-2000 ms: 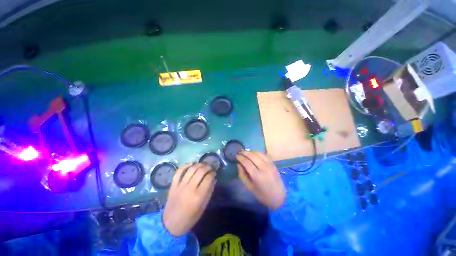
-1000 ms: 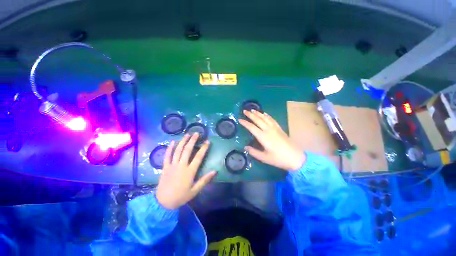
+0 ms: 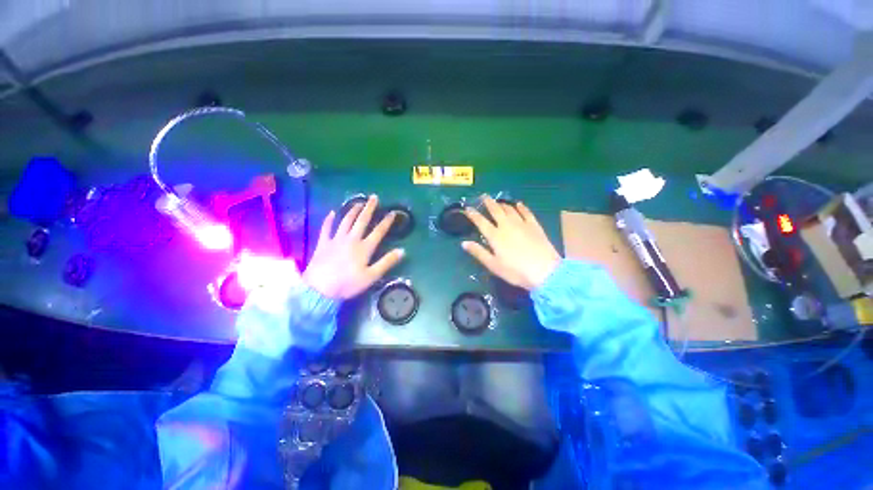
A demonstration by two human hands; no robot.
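Observation:
My left hand (image 3: 346,251) lies palm down with fingers spread, its fingertips over round black parts at the back; one of them (image 3: 394,221) shows beside the fingers. My right hand (image 3: 510,243) is also palm down, fingers spread, fingertips over another black part (image 3: 458,219). What lies under both hands is partly hidden. Two round black parts lie nearer the bench's front edge, one at left (image 3: 397,301) and one at right (image 3: 471,313). Clear film shows around the parts.
The glowing lamp (image 3: 216,235) and orange-red frame (image 3: 255,215) stand at left. A yellow block (image 3: 442,175) is at the back. At right are cardboard (image 3: 598,251), a dispensing syringe (image 3: 647,251), white tissue (image 3: 640,185) and red digits (image 3: 786,223). A blister tray (image 3: 313,412) is below the bench's edge.
My hands left the near black parts, opened and moved to the back parts, which now sit closer together in pairs. The view has shifted, showing more of the lamp side.

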